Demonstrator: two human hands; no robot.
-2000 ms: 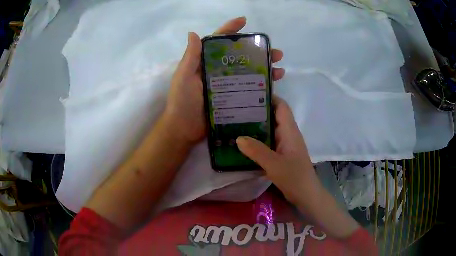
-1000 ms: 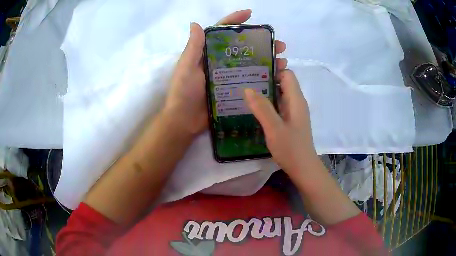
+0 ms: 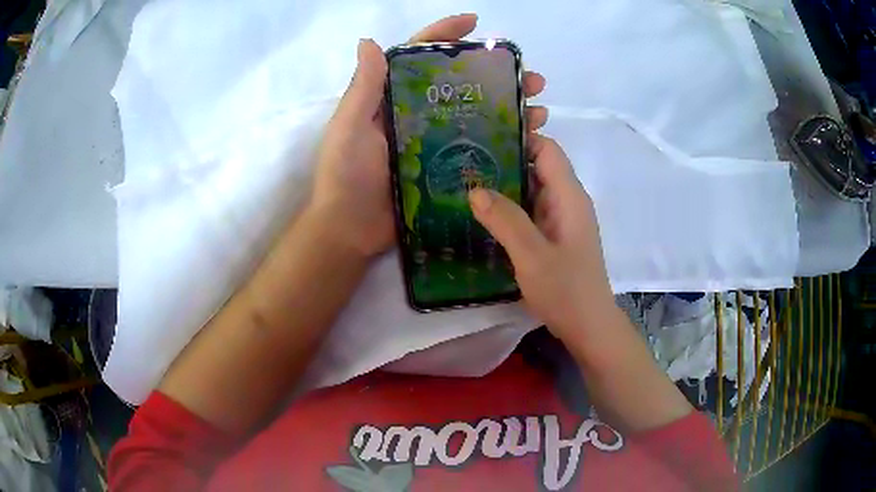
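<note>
A dark smartphone [image 3: 451,221] with a lit screen showing 09:21 is held upright in the middle of the view, over the white cloth. My left hand [image 3: 360,168] is wrapped around its left side and back, with fingertips showing at the top and the right edge. My right hand [image 3: 552,240] is at the lower right side of the phone, its thumb on the screen and its other fingers partly hidden behind. The white garment piece [image 3: 231,125] lies spread under both hands, with a raised seam line across its right part.
A steam iron [image 3: 832,159] with a shiny rim rests at the right end of the grey-covered board [image 3: 48,202]. A yellow wire cart [image 3: 790,365] with white pieces stands at the lower right. More white cloth and yellow bars show at the lower left.
The phone screen has changed from several notification boxes to a round pattern near the middle. The phone and both hands have moved slightly up since the first frame. My right thumb has moved up the screen.
</note>
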